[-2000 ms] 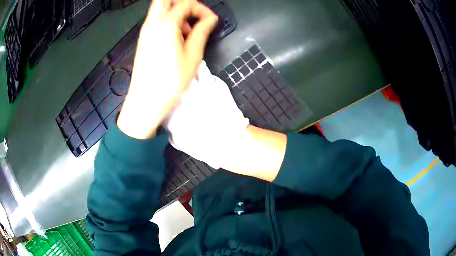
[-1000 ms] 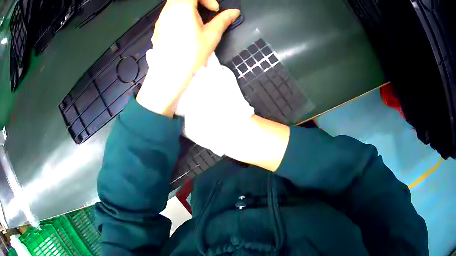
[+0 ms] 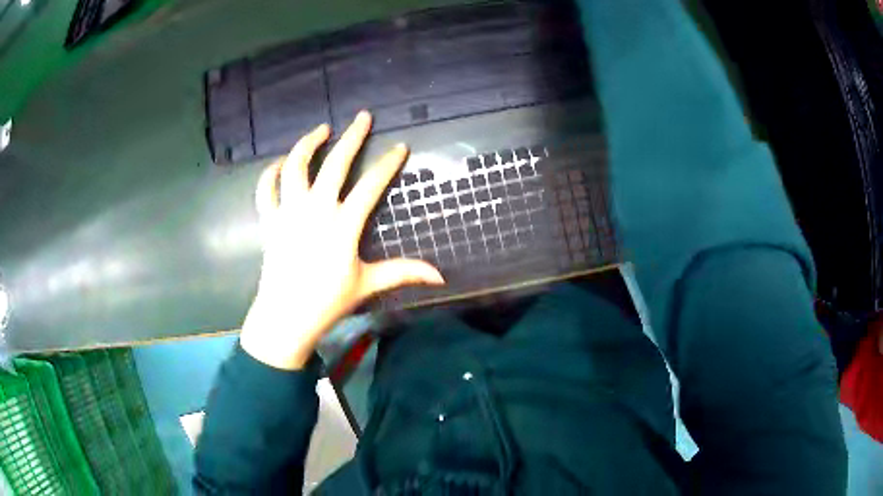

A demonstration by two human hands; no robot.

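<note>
A long black plastic panel (image 3: pixel 281 102) lies across the green bench, its right end blurred and dark beside my right sleeve. The pad sheet (image 3: pixel 465 208), a dark grid of small squares with pale gaps, lies between the panel and the bench's near edge. My left hand (image 3: pixel 324 232) is bare and open, with fingers spread over the left end of the sheet. Its fingertips are close to the panel's near edge. No thing shows in it. My right arm reaches forward past the right end of the sheet, and my right hand is beyond the top edge of the picture.
Stacked black panels (image 3: pixel 775 116) stand along the right side. A black piece (image 3: pixel 95 17) lies at the far left. Green crates (image 3: pixel 97 417) are below the bench at the left. A person's red clothing, or another red thing (image 3: pixel 865 383), shows at the right edge.
My hands have separated. My left hand has moved nearer and opened over the sheet; my right has left the picture, its arm stretched forward. The view has turned, and the panel lies more level.
</note>
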